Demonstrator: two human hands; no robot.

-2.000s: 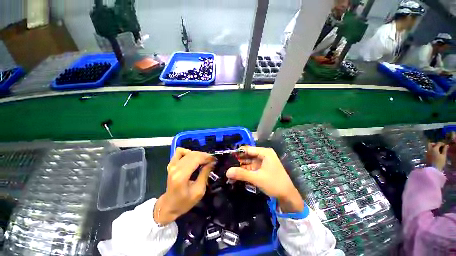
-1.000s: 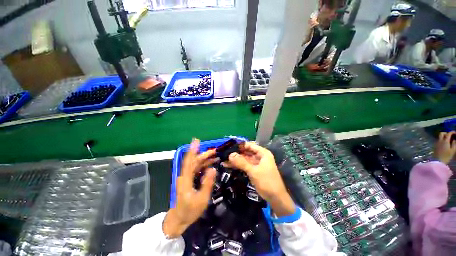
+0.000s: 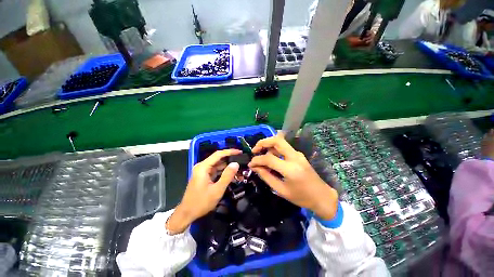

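Note:
My left hand [image 3: 207, 181] holds a black housing [image 3: 238, 160] over the blue parts bin [image 3: 196, 265]. My right hand [image 3: 287, 170] is at the housing's right side, its fingers on a thin green circuit board [image 3: 246, 144] that stands tilted at the housing's top. A small reddish and silver bit shows just below the housing, between the hands. The bin is full of loose black housings, several with silver-white faces [image 3: 257, 244]. Where the board meets the housing is partly hidden by my fingers.
A clear plastic box [image 3: 140, 188] and clear blister trays [image 3: 67, 211] lie left of the bin. A blister tray of green boards [image 3: 374, 189] lies right. The green conveyor [image 3: 179, 116] carries small black units, with a grey post [image 3: 310, 67] in front. A person's pink sleeve [image 3: 474, 211] is at right.
My left hand has closed in from spread fingers to hold the housing. The green board now shows upright at the housing. Units on the belt have shifted, and the view has tilted down.

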